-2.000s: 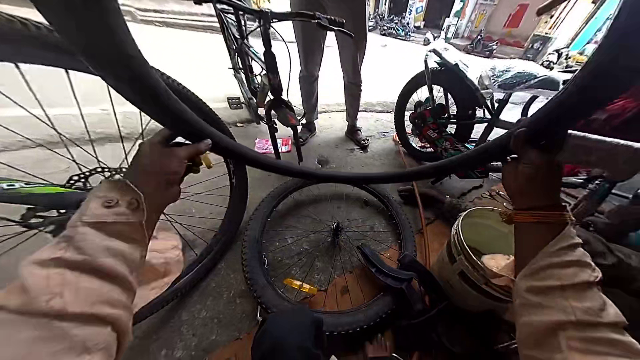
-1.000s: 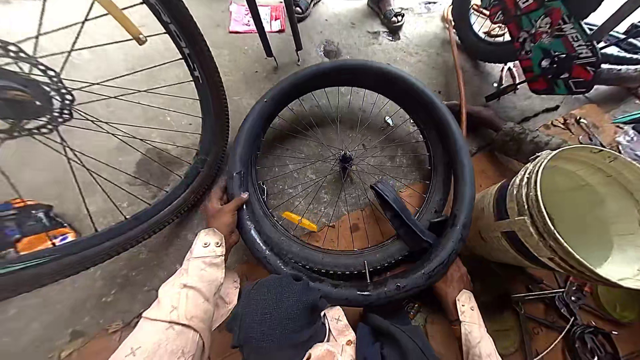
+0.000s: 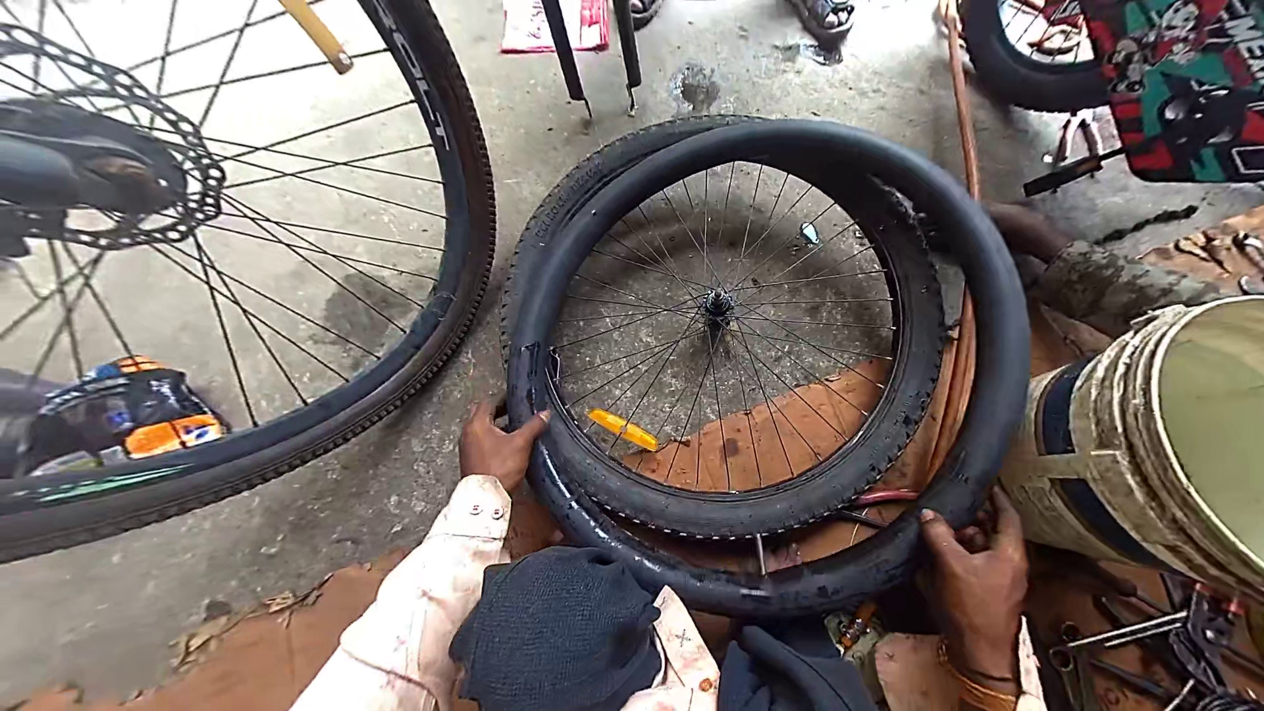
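An inflated black rubber inner tube (image 3: 997, 296) is held above a bicycle wheel with its knobby tyre (image 3: 918, 326), which lies flat on the ground. My left hand (image 3: 499, 444) grips the tube at its left side, thumb on top, beside a darker patch-like band. My right hand (image 3: 978, 563) grips it at the lower right, with fingers partly hidden beneath. The tube's metal valve stem (image 3: 760, 555) points inward at the near side. A yellow reflector (image 3: 623, 431) sits among the spokes around the hub (image 3: 717, 304).
A larger bicycle wheel with a disc rotor (image 3: 197, 178) stands at left. A dirty bucket (image 3: 1096, 444) is at right, above metal tools (image 3: 1126, 632). Fork ends (image 3: 630, 59) and a person's sandalled foot (image 3: 828, 20) show at the top. Another person's forearm (image 3: 1106, 276) reaches in from the right.
The tube, held up high before my face two seconds ago, is now low over the wheel. The curved black piece that lay across the wheel's right side one second ago no longer shows there. The view tilted down.
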